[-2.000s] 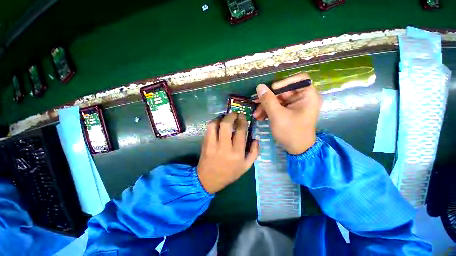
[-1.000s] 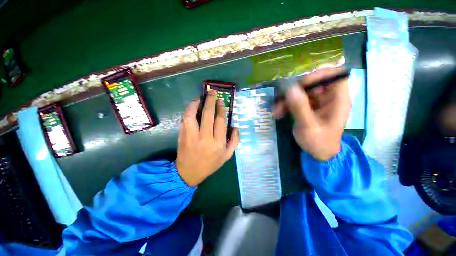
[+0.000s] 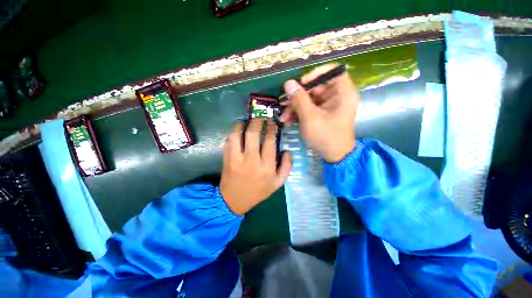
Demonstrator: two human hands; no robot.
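Observation:
A phone unit (image 3: 263, 106) with a dark red frame lies on the bench at the centre, its lower part hidden under my left hand. My left hand (image 3: 254, 166) lies over it with the fingers pressed on it. My right hand (image 3: 321, 116) holds black tweezers (image 3: 322, 78) like a pen, with the tip at the unit's upper right corner. Whether the tip holds a piece is too small to tell. The adhesive piece sheet (image 3: 312, 201) lies upright just right of the unit, its upper part partly behind my right hand.
Two more units (image 3: 165, 118) lie at left, one beside a blue strip (image 3: 73, 186). A black tray (image 3: 38, 215) is far left. Amber tape (image 3: 385, 68), blank backing paper (image 3: 431, 119) and spare sticker sheets (image 3: 473, 110) are right. Beyond the edge rail (image 3: 262, 58), the conveyor carries units.
Since one second ago, my right hand has moved left from beyond the adhesive sheet to the unit, bringing the tweezers' tip onto it. My left hand has stayed on the unit. The camera view has shifted.

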